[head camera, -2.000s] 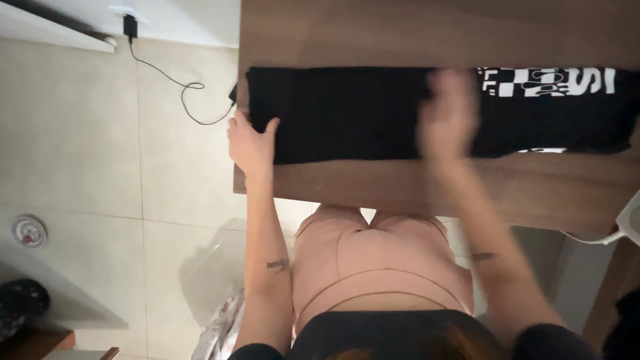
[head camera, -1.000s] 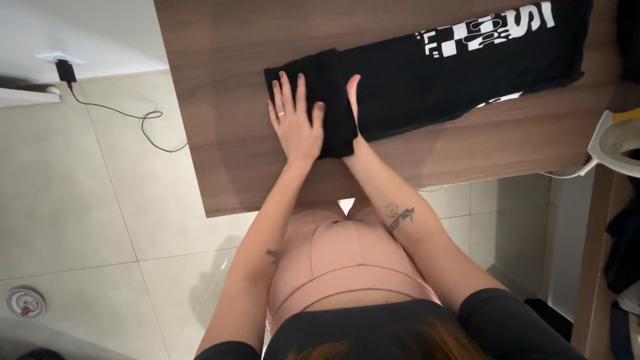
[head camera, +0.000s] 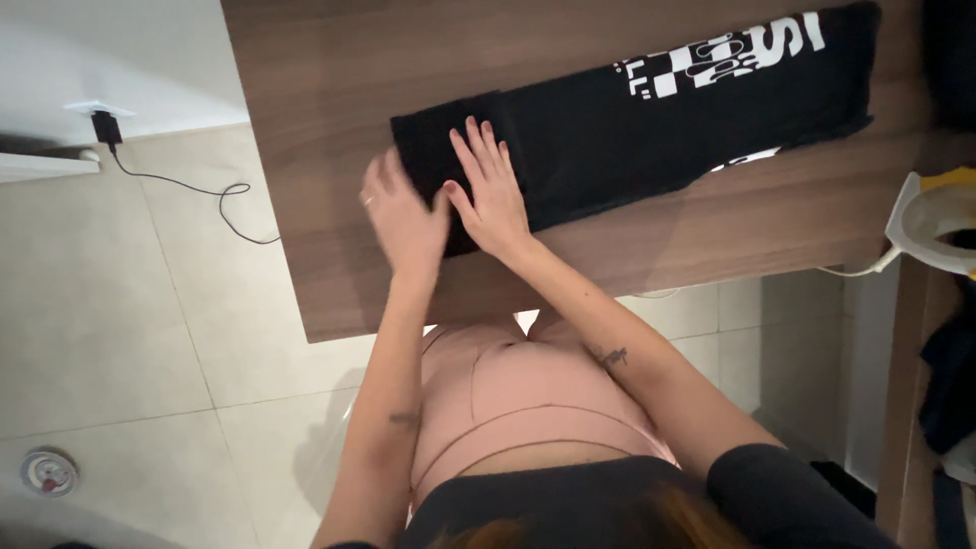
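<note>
A black garment (head camera: 610, 152) with white print lies as a long folded strip across the brown wooden tabletop (head camera: 320, 252). Its left end is folded over on itself. My right hand (head camera: 492, 191) rests flat on that folded part, fingers spread, palm down. Beside it my left hand (head camera: 404, 213), somewhat blurred, is at the garment's left edge with its thumb near my right thumb; whether its fingertips press on the cloth is hard to tell.
A white and yellow object (head camera: 907, 221) with a cable is at the table's right edge. Dark fabric (head camera: 949, 374) hangs or lies at the lower right. On the left, a black charger (head camera: 107, 128) is plugged into the wall, its cord trailing to the table. A small round item (head camera: 49, 473) is on the tiled floor.
The garment's left end, flat two seconds ago, is now folded over. Since one second ago my right hand has come from beneath the fold onto its top, and my left hand has moved to its left edge.
</note>
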